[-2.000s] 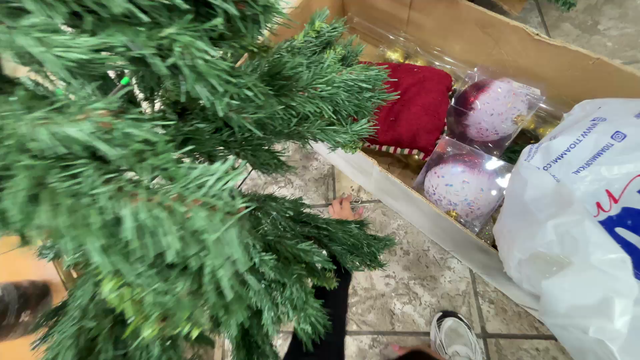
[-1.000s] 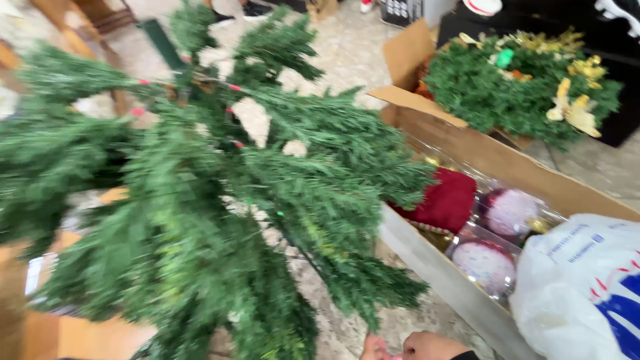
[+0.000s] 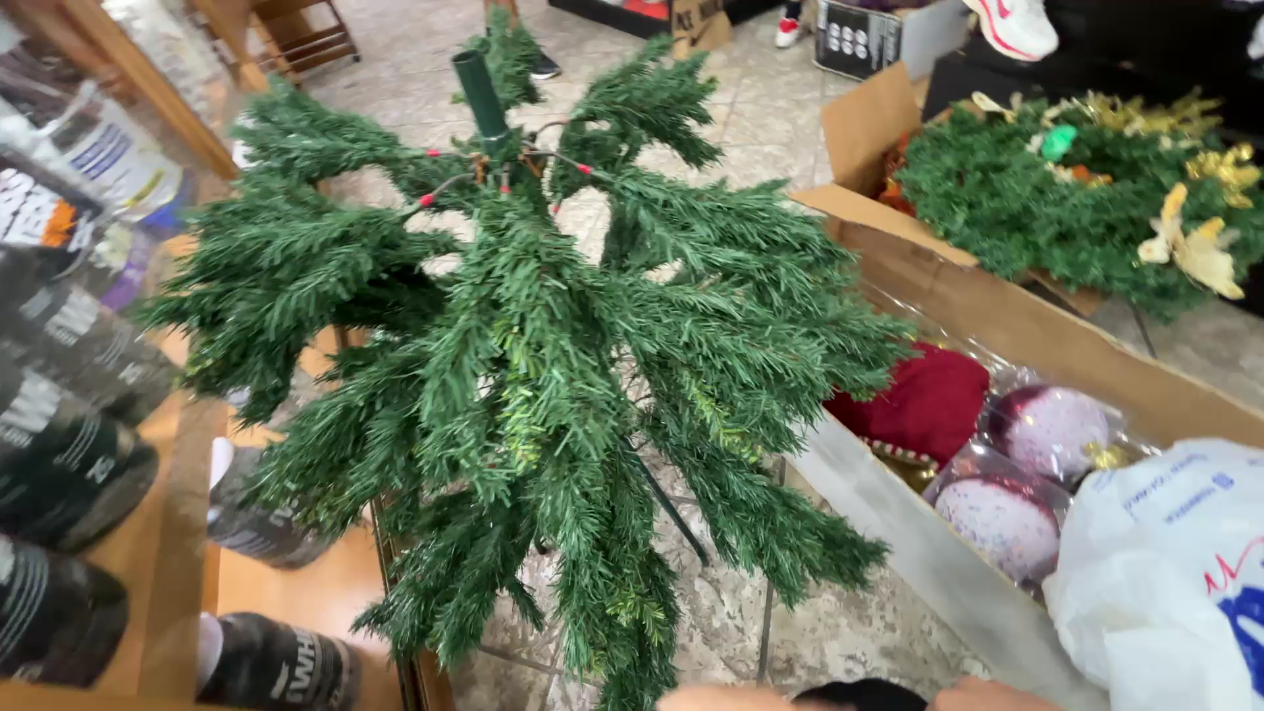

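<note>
The lower section of an artificial Christmas tree stands upright on the floor, its green branches drooping outward. At its top is the bare end of a green centre pole, and red bands mark the branch bases around it. Part of my left hand shows at the bottom edge, just beside the lowest branch tips. To its right, only the upper edge of my right hand is visible. The fingers of both hands are cut off by the frame, so what they hold cannot be told.
Right of the tree lies a long cardboard box with a dark red cloth item, ornament balls in clear packaging and a white plastic bag. Beyond it rests decorated greenery. Wooden shelves with dark tubs stand left.
The view has shifted, bringing the pole top into sight. My hands, together at the bottom edge one second ago, are now farther apart and mostly out of frame.
</note>
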